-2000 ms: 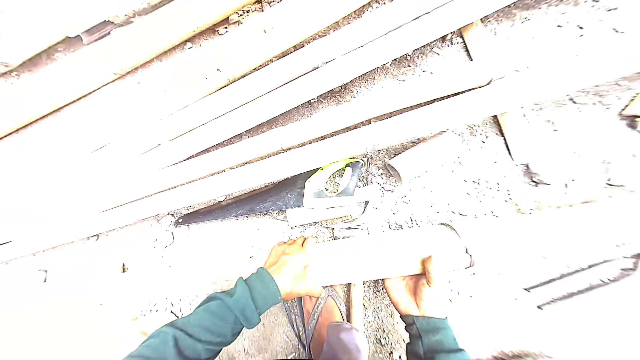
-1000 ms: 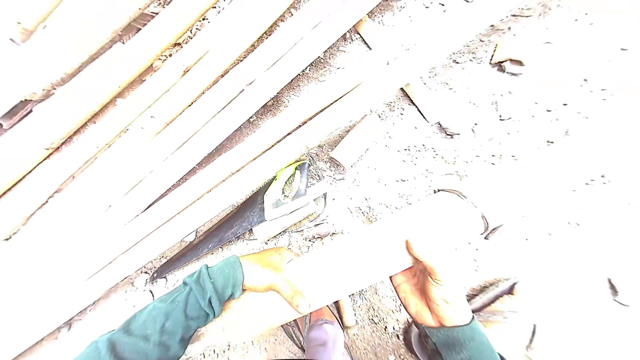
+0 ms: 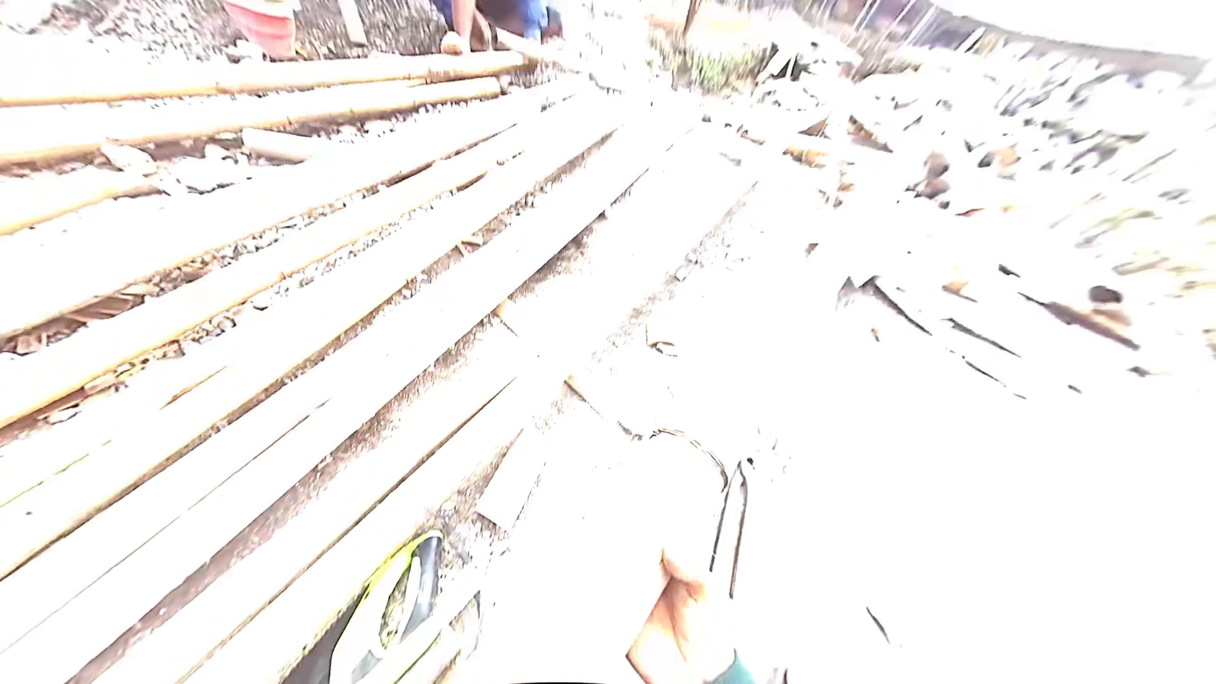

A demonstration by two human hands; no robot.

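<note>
My right hand [image 3: 679, 622] is at the bottom, right of centre, with a teal cuff at its wrist. Its thumb points up beside a pale, overexposed area, where glare hides the edges of any board; whether it grips one cannot be told. To its left lies a hand saw, its yellow-green and dark handle [image 3: 418, 589] pointing up and most of the blade below the frame. The saw rests beside a long pale pole [image 3: 370, 503]. My left hand is outside the view.
Long pale poles [image 3: 313, 266] lie side by side on gravelly ground from lower left to upper centre. A crouching person [image 3: 494, 19] in blue is at the far top, near a red bucket [image 3: 264, 27]. Loose debris [image 3: 1073, 318] lies at right.
The view has tilted up to the far ground. My left hand, seen earlier on a pale board, has left the view. My right hand now shows at the bottom edge.
</note>
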